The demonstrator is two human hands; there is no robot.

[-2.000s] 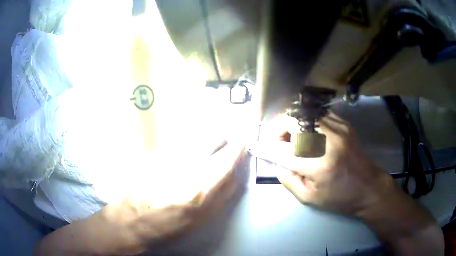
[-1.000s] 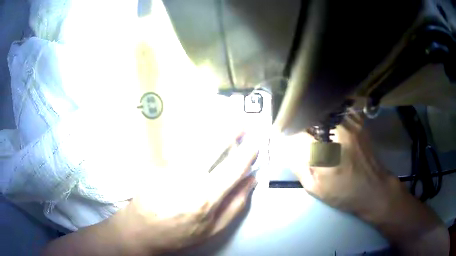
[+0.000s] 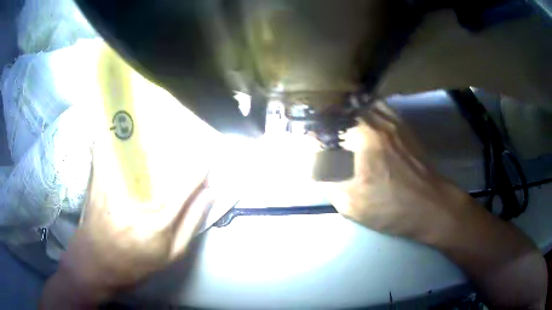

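The white garment piece lies bunched at the left, with frayed edges; its part near the needle is lost in glare. My left hand lies on the left of the bed, its fingers pointing up into the glare; what is under them is hidden. My right hand is right of the needle area, partly behind the tan-brown knob; its fingertips are hidden by the machine parts and glare. The presser foot and needle area shows only partly under the dark machine head.
A yellow strip with a round black mark stands left of the needle. Black shears with looped handles lie under the arm at the right. The pale machine table has a dark slot line behind its front edge.
The machine head fills more of the upper view. My left hand has moved left, away from the needle area. My right hand stays right of the needle. More of the dark line on the bed shows.
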